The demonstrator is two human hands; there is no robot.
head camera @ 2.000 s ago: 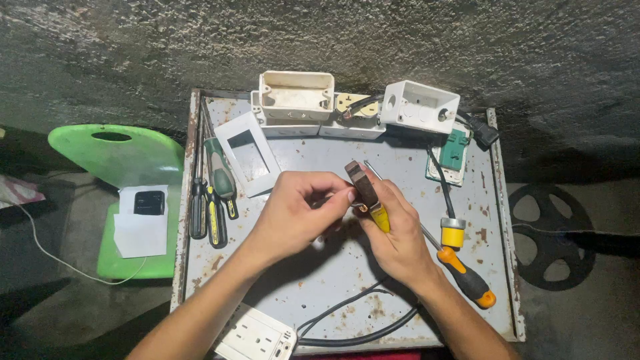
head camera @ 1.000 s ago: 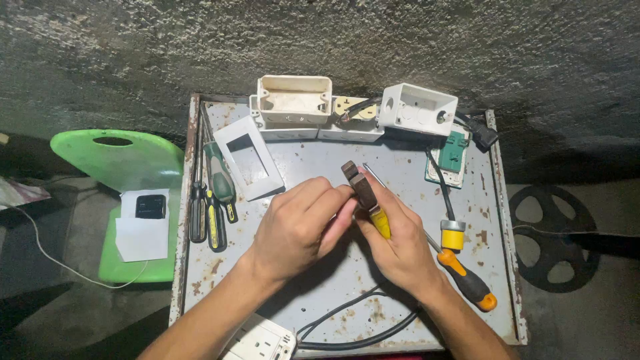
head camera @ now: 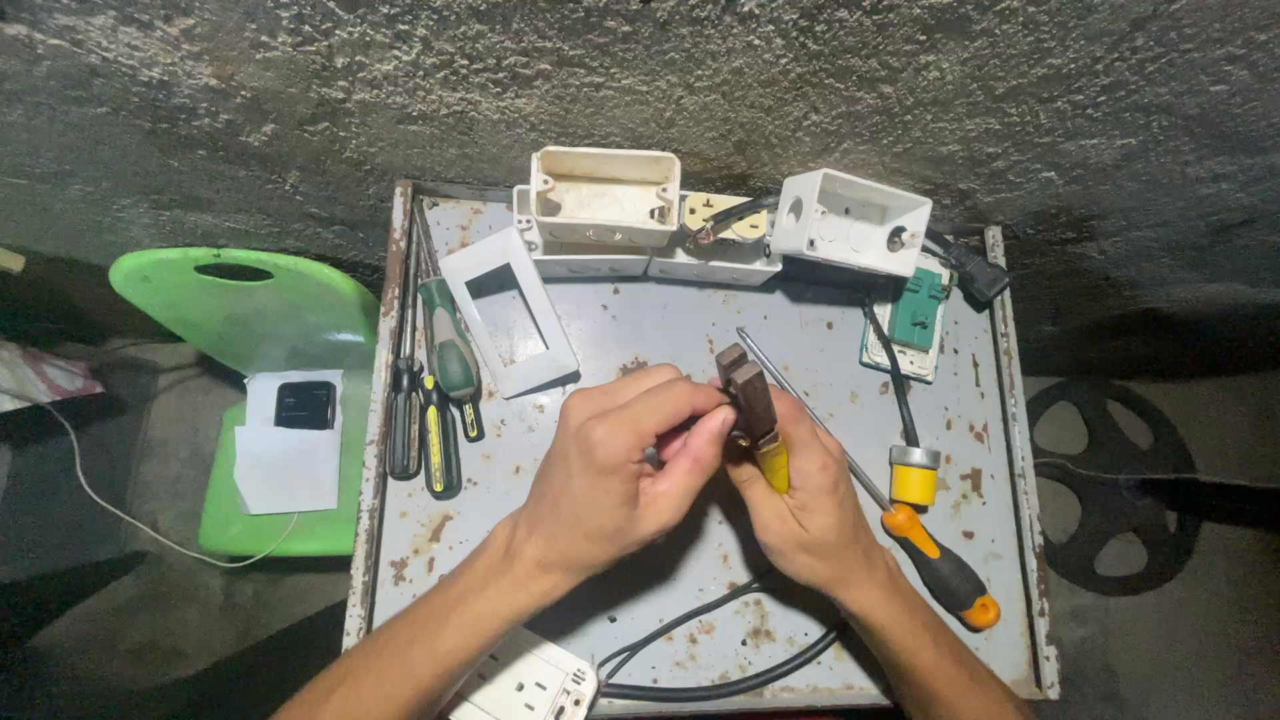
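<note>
My right hand (head camera: 815,500) is closed around the yellow handles of a pair of pliers (head camera: 752,400) with dark, rusty jaws pointing up and away. Close against the jaws, my left hand (head camera: 635,465) pinches something small between thumb and fingertips, probably a wire end; the fingers mostly hide it. Below the hands, a black cable (head camera: 725,688) with a thinner branch runs from a white outlet (head camera: 525,685) at the table's near edge, partly under my left forearm. A long screwdriver with an orange and black handle (head camera: 940,565) lies just right of my right hand.
Several screwdrivers (head camera: 440,430) and a white faceplate (head camera: 510,310) lie at the left of the metal table (head camera: 430,540). White electrical boxes (head camera: 605,195) line the back, by the wall. A green-backed outlet (head camera: 915,310) and a yellow connector (head camera: 913,475) are at right. A green chair (head camera: 240,320) stands left.
My left hand's fingers have shifted slightly around the small piece at the pliers' jaws. My right hand keeps its hold on the pliers, almost in the same place.
</note>
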